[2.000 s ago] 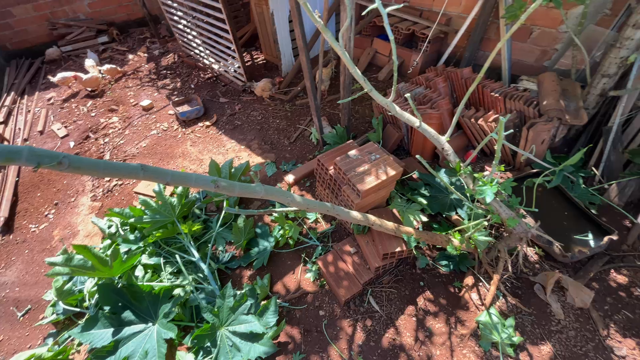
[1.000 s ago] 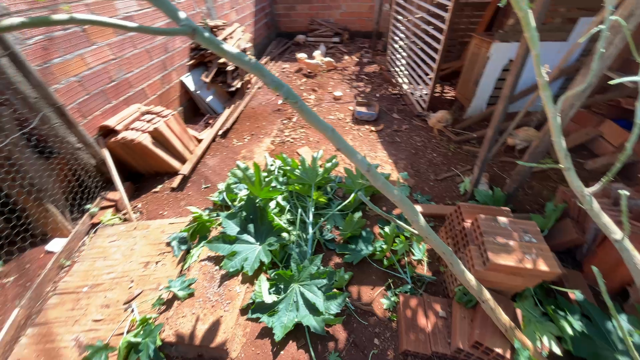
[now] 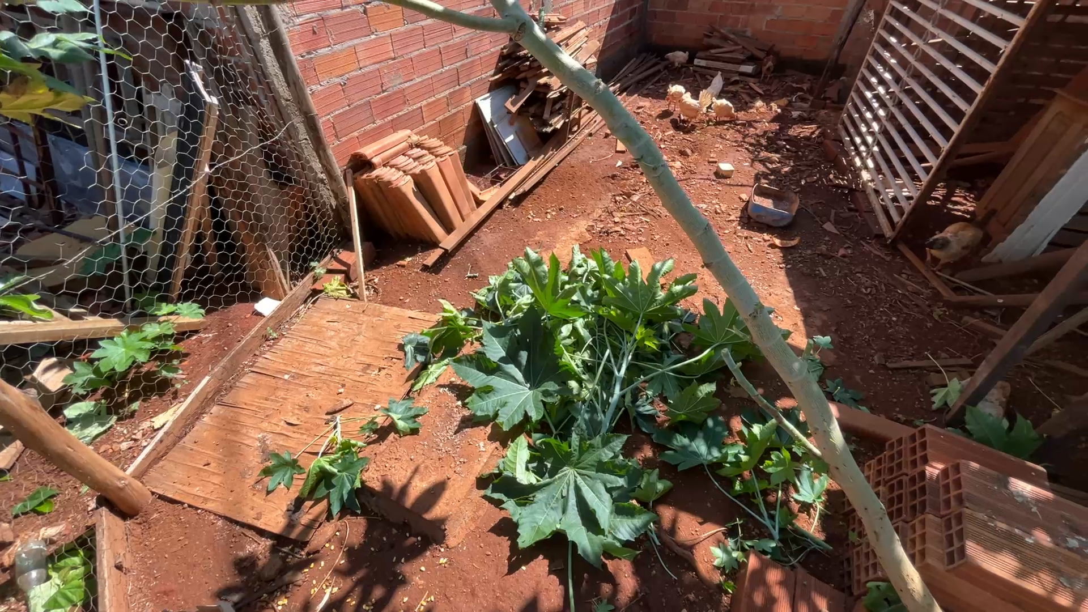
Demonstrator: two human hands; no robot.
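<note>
Neither of my hands is in the head view, so what they hold cannot be seen. A bare, pale green branch [image 3: 705,242] crosses the view from the top middle to the lower right. Beyond it, a heap of cut leafy stems with large lobed green leaves [image 3: 578,484] lies on red soil. A smaller leafy sprig [image 3: 336,472] rests on a weathered plywood sheet [image 3: 314,382] at the left of the heap.
Hollow clay bricks [image 3: 1003,518] stand at lower right. Wire netting [image 3: 229,161] and stacked roof tiles [image 3: 412,191] are at left. Several chickens [image 3: 701,102] are far back; another bird [image 3: 956,240] is near the slatted panel [image 3: 926,102]. A basin [image 3: 772,205] sits on the soil.
The view has swung left, bringing the netting, plywood sheet and roof tiles by the brick wall into sight. The leaf heap looks much the same.
</note>
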